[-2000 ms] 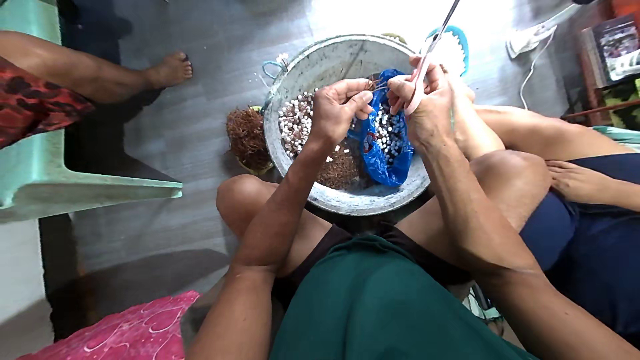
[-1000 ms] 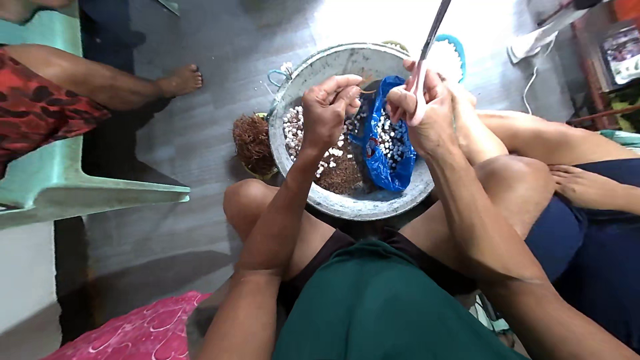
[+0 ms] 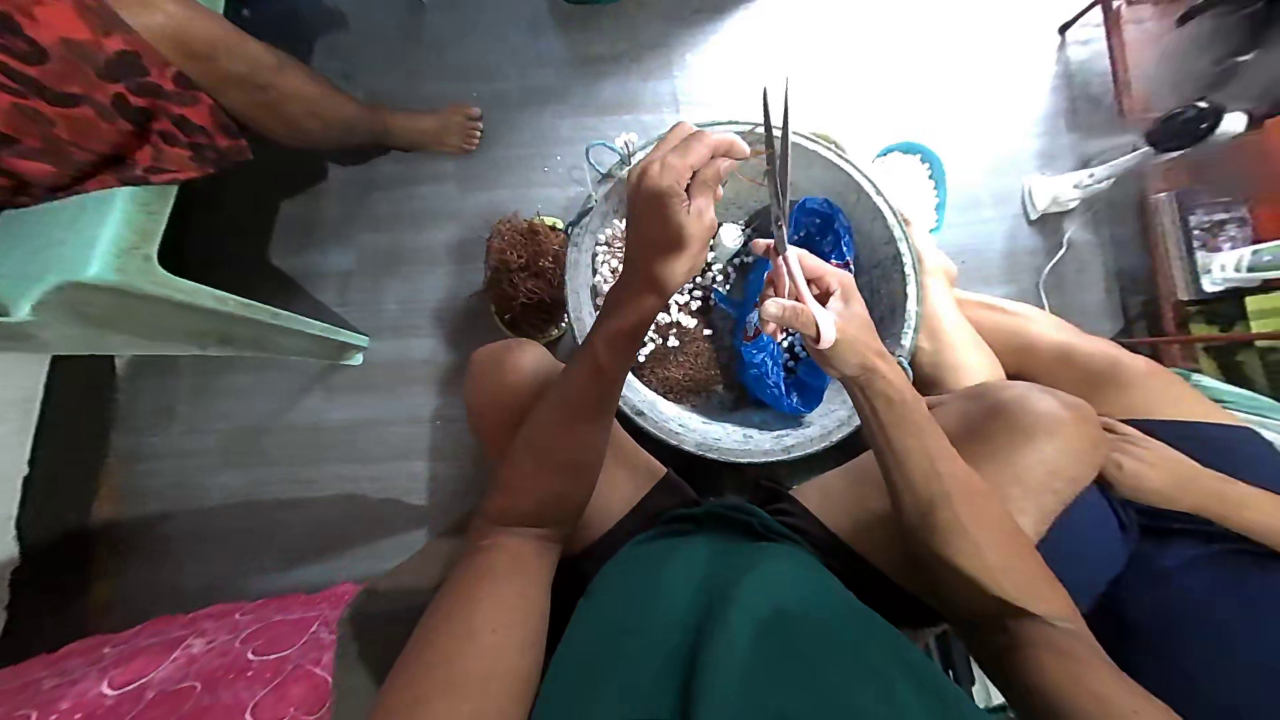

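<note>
My right hand [image 3: 815, 305] holds a pair of scissors [image 3: 778, 190] by the pink handles, its blades slightly apart and pointing away from me. To their left, my left hand [image 3: 680, 200] is raised over the metal basin [image 3: 735, 445], thumb and forefinger pinched on thin brown strands [image 3: 752, 165]. Inside the basin are small white pieces [image 3: 685, 310], a heap of brown fibrous bits [image 3: 680, 368] and a blue plastic bag [image 3: 795, 385] holding more white pieces. A small white container [image 3: 729, 240] stands among them, partly behind the hands.
A pot of curly brown strands [image 3: 525, 275] stands left of the basin, and a blue bowl of white pieces [image 3: 925, 180] beyond its right side. A green plastic chair [image 3: 200, 310] with a seated person is at left; another person's hand [image 3: 1140, 460] rests at right.
The hands were close together over the basin two seconds ago and are now farther apart. The scissors, slanted up to the right before, now point nearly straight away from me.
</note>
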